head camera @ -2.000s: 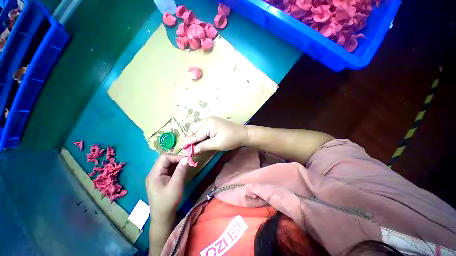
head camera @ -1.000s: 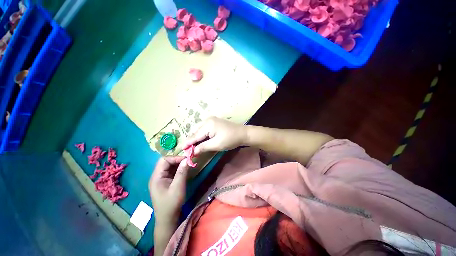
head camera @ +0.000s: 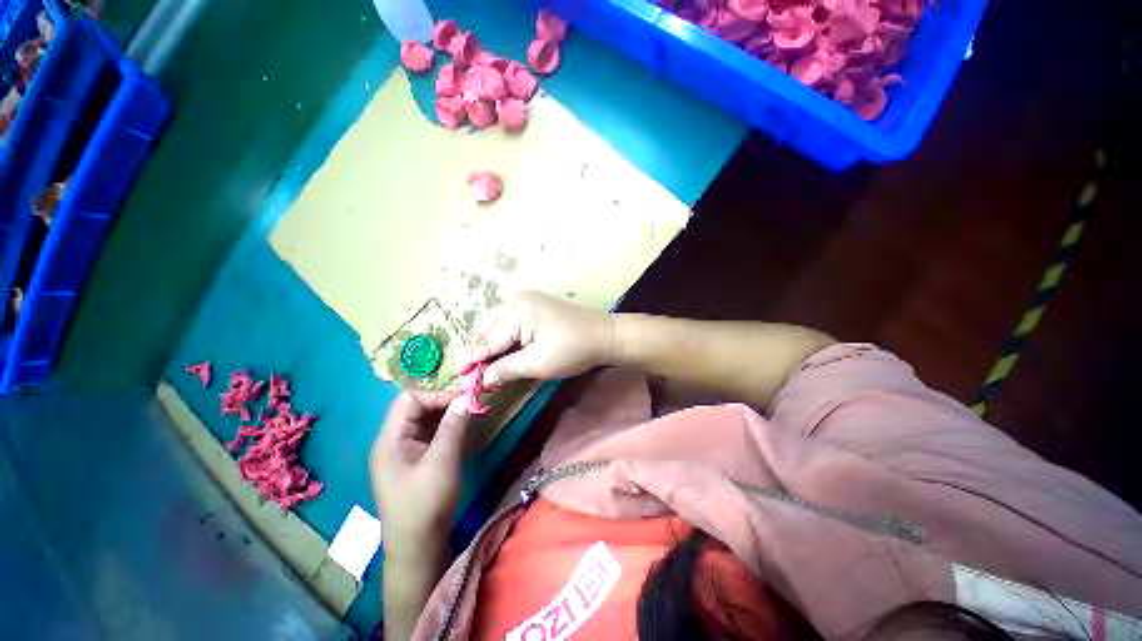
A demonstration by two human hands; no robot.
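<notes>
A pink piece (head camera: pixel 475 391) is held between the fingertips of both my hands; fingers hide part of it, and I cannot tell if it is one part or joined. My right hand (head camera: pixel 546 338) pinches its upper end. My left hand (head camera: pixel 417 448) pinches it from the lower left. A green cap (head camera: pixel 421 356) sits just beyond my fingers at the near corner of the yellow-tan cardboard (head camera: pixel 376 188). One cupped pink part (head camera: pixel 485 188) lies alone on the cardboard. More cupped parts (head camera: pixel 482 83) are grouped at its far edge. Small pink parts (head camera: pixel 277 445) lie in a loose pile at left.
A large blue tray (head camera: pixel 820 132) heaped with pink shells is at upper right. A translucent white bottle (head camera: pixel 405 18) is at the top edge. A white slip (head camera: pixel 354 542) lies at lower left, near a grey metal panel (head camera: pixel 113 501). Blue bins (head camera: pixel 75 225) stand at far left.
The view has shifted slightly. Both hands stay at about the same place over the cardboard's near corner, still holding the pink piece, with only slight finger movement.
</notes>
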